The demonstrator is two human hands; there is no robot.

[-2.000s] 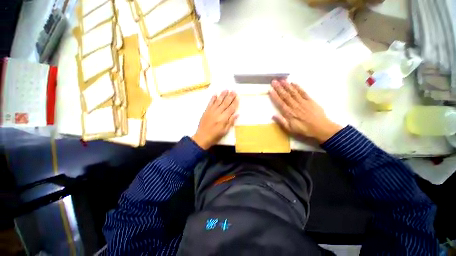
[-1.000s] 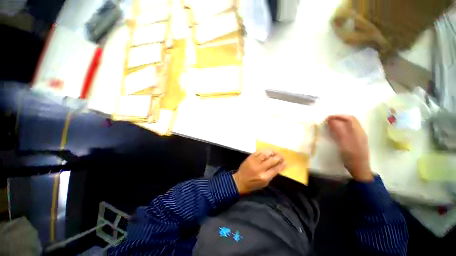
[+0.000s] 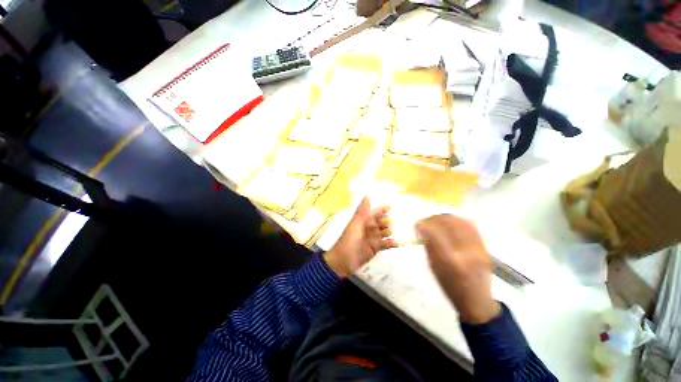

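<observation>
A tan panel with a glare-washed white card on its near part is at the near end of the right-hand row of finished panels. My left hand is at its near left corner, palm partly up, fingers apart, with nothing visible in the palm. My right hand is blurred at its near edge; its fingers are bent and I cannot tell whether they grip it. Another overlapping row of finished panels lies to the left. The grey-sided stiffener stack shows partly right of my right hand.
A calendar and calculator are beyond the left row. A white bundle with a black tie is beyond the right row. A brown panel stack and glue bottle are at the right. The table edge is near my hands.
The view has turned left. The panel, earlier near my lap with its tan part towards me, is now at the finished rows with its tan part away. Both hands have moved there.
</observation>
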